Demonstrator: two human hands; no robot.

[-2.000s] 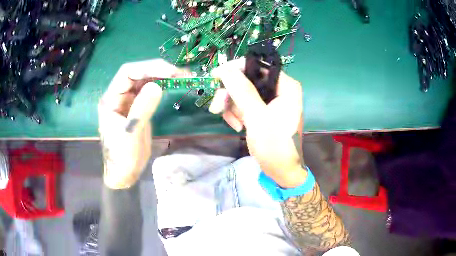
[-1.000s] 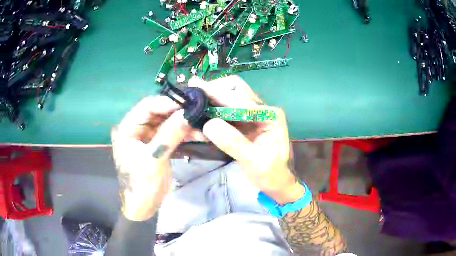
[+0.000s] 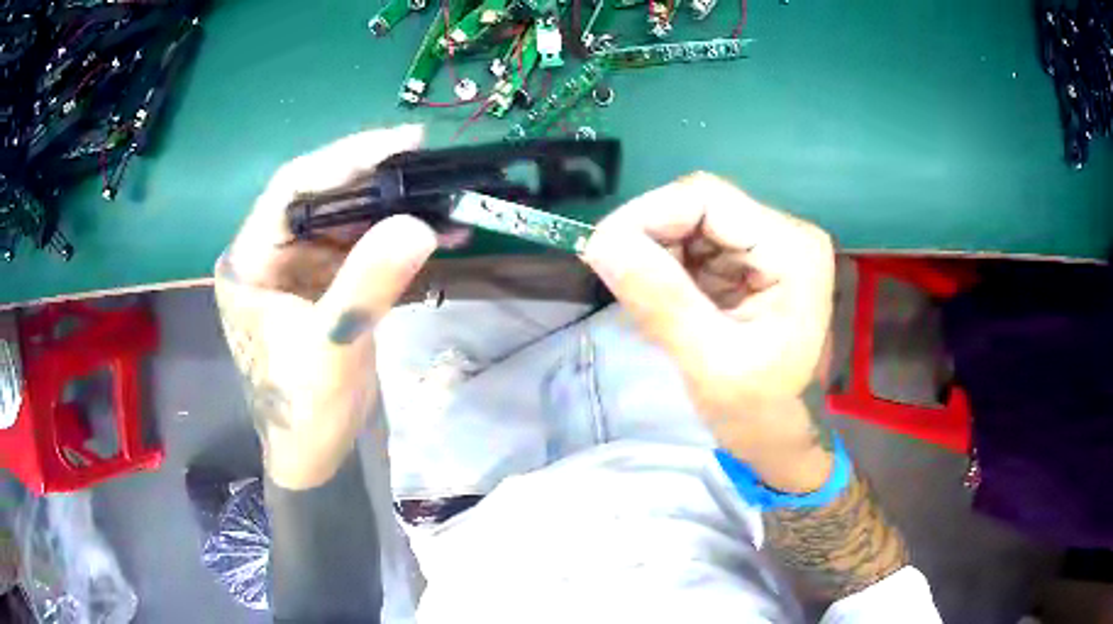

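My left hand [image 3: 324,293] holds a slim black plastic housing [image 3: 513,173] by its left part, between thumb and fingers, above the bench's front edge. The housing points right and its far end is free. My right hand [image 3: 720,293] pinches the right end of a narrow green circuit board [image 3: 522,222]. The board slants up to the left, and its left end meets the housing near my left thumb. Whether that end is inside the housing cannot be told. A pile of green boards with red wires [image 3: 525,55] lies behind the housing.
The green bench top [image 3: 879,134] has a heap of black housings [image 3: 73,110] at left and a smaller dark cluster [image 3: 1076,85] at far right. Red stools stand at left [image 3: 134,390] and right [image 3: 867,354]. A person in dark clothing [image 3: 1037,402] is at right. Plastic bags [image 3: 238,542] lie at lower left.
The housing, earlier seen nearly end-on, now lies lengthwise in my left hand. My right hand has moved right and now grips only the board's right end. The view has shifted slightly.
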